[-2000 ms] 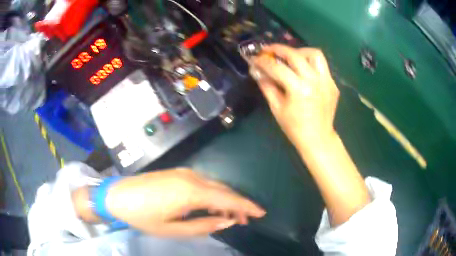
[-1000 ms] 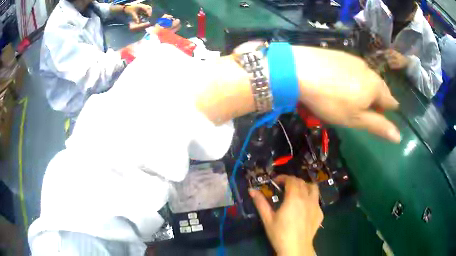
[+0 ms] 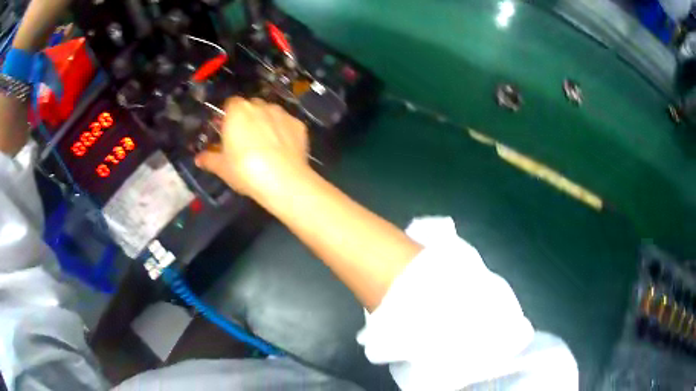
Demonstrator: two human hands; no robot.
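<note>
My right hand (image 3: 263, 149) is over the near-left position of the black test fixture (image 3: 206, 179). It holds a thin pale tool (image 3: 214, 108) whose ends show on both sides of the hand. The fingers hide most of the nest and any part in it. In the fixture's other position, a dark screen module (image 3: 327, 105) lies folded out, with an orange flex beside it. My left hand (image 3: 44, 21) is cut off by the upper left edge. Its fingers are out of the picture. The wrist wears a blue strap.
The fixture has red handles (image 3: 210, 68) and a red digital readout (image 3: 104, 145). Small metallic parts (image 3: 508, 96) lie on the green mat beyond a yellow tape strip (image 3: 549, 176). A tray with orange flexes (image 3: 671, 309) is at lower right. A blue coiled cord (image 3: 206, 307) crosses the near side.
The view has turned, and other people's bodies have left it. My left arm no longer crosses over the fixture and shows at upper left. My right hand stays at the near-left nest. The readout numbers differ from the first frame.
</note>
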